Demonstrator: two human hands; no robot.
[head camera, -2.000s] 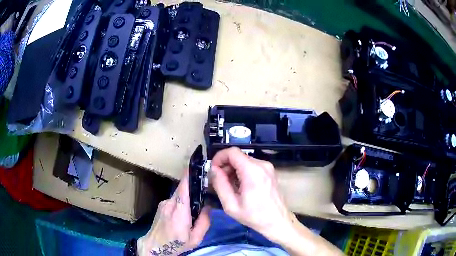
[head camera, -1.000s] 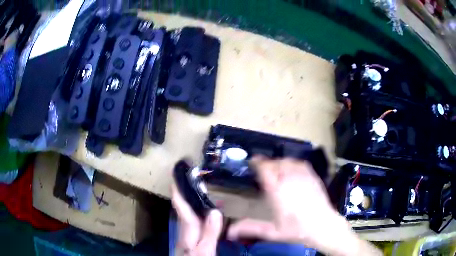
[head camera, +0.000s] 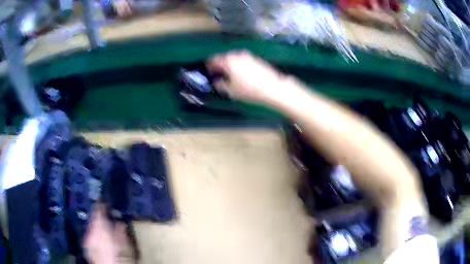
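The picture is blurred. My right hand reaches over the green conveyor, its fingers closed on the right part of a black housing. A pale round part shows near that housing's left end. My left hand is at the lower left, against the near ends of the stacked black control panels. Its fingers are smeared, and whether it grips a panel cannot be told.
Rows of black housings stand on the pale bench at the right, partly behind my right forearm. Another dark item is on the conveyor at the left. White strands lie beyond it.
The view has shifted up toward the conveyor. My right hand and a housing are now over the belt; the bench middle no longer holds one. My left hand has moved left to the panel stack.
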